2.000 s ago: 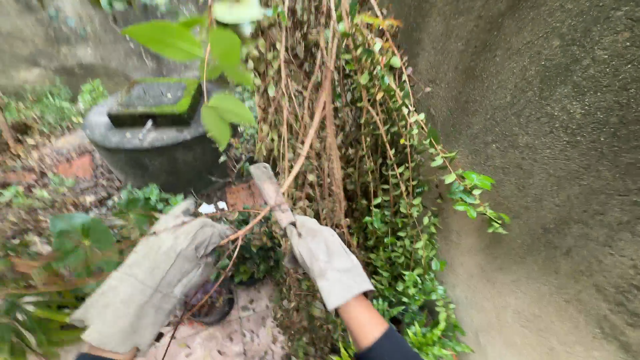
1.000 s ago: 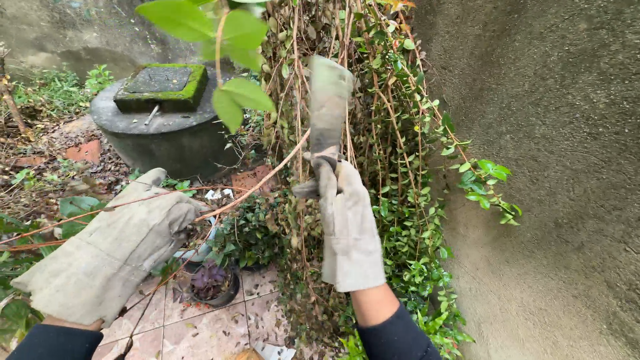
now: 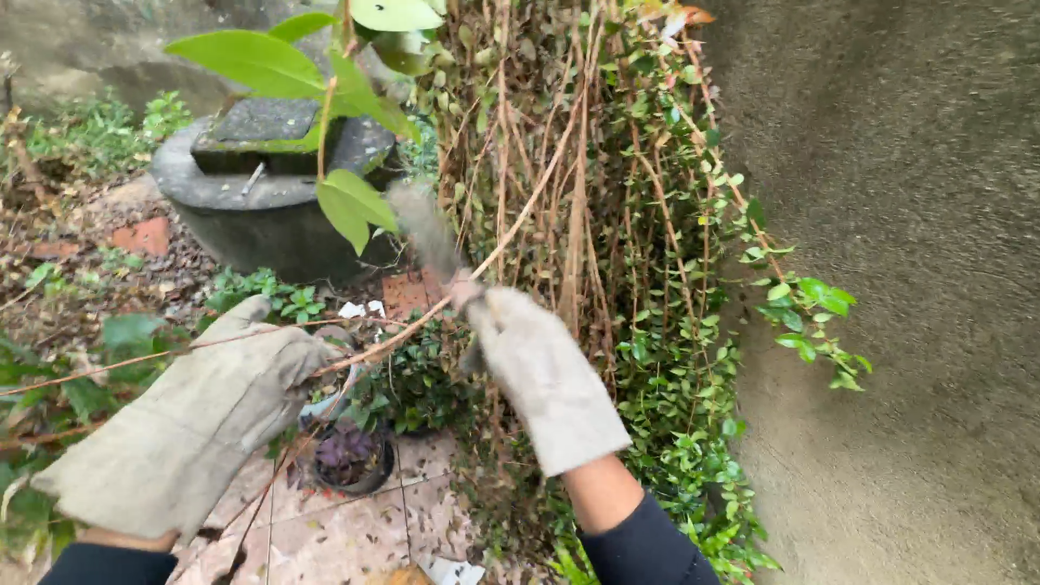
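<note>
My left hand [image 3: 219, 398], in a pale work glove, is closed around a long brown vine stem [image 3: 406, 331] at the lower left. That stem runs taut up and right into a hanging mass of vines [image 3: 569, 203]. Near the centre my right hand [image 3: 536, 366], gloved too, grips the handle of a broad-bladed hand tool [image 3: 428, 227], which looks like a machete or cleaver. Its blade is motion-blurred and points up and left, close to the stem. Whether blade and stem touch, I cannot tell.
A rough concrete wall [image 3: 886, 244] borders the vines on the right. Behind my left hand stands a round concrete tank [image 3: 260, 227] with a mossy slab [image 3: 260, 134] on its lid. A potted purple plant [image 3: 349, 459] sits on the tiled floor [image 3: 341, 536]. Green leaves [image 3: 260, 65] hang close in front.
The blade, upright a second ago, now leans left and sits lower, beside the stem. My left hand keeps its hold on the stem.
</note>
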